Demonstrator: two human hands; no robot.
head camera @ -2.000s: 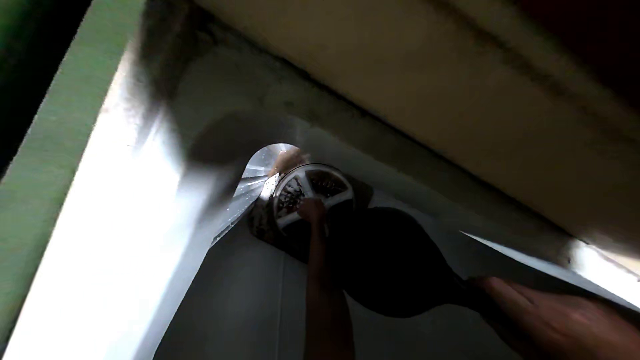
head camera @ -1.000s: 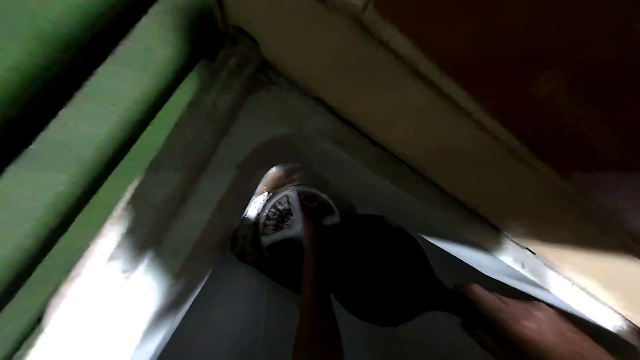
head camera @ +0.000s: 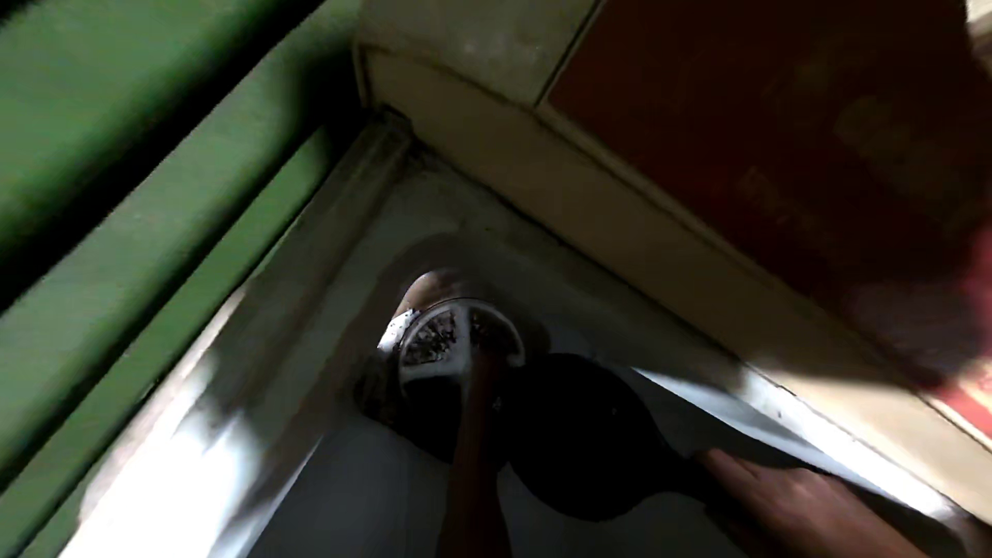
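Observation:
My right hand (head camera: 767, 496), at the lower right, is closed around the handle of a dark, round-headed tool (head camera: 589, 434) that looks like a pan or paddle. The tool's head lies beside a round, pale spoked disc (head camera: 461, 356) with dark gaps between its spokes. From the bottom edge my left forearm reaches up to the disc, and my left hand (head camera: 488, 372) is at its middle in deep shadow. What its fingers do is not clear. A shiny, brownish rounded surface (head camera: 426, 291) shows just above the disc.
Green slats (head camera: 178, 170) run diagonally along the left side. A cream tiled ledge (head camera: 620, 225) borders the dark red surface (head camera: 744, 155) at the upper right. Ledge and slats meet in a corner above the disc. Bright light falls at the lower left.
The view has shifted, showing more of the green slats and the red surface. My right hand keeps its hold on the dark tool, and my left hand stays at the disc.

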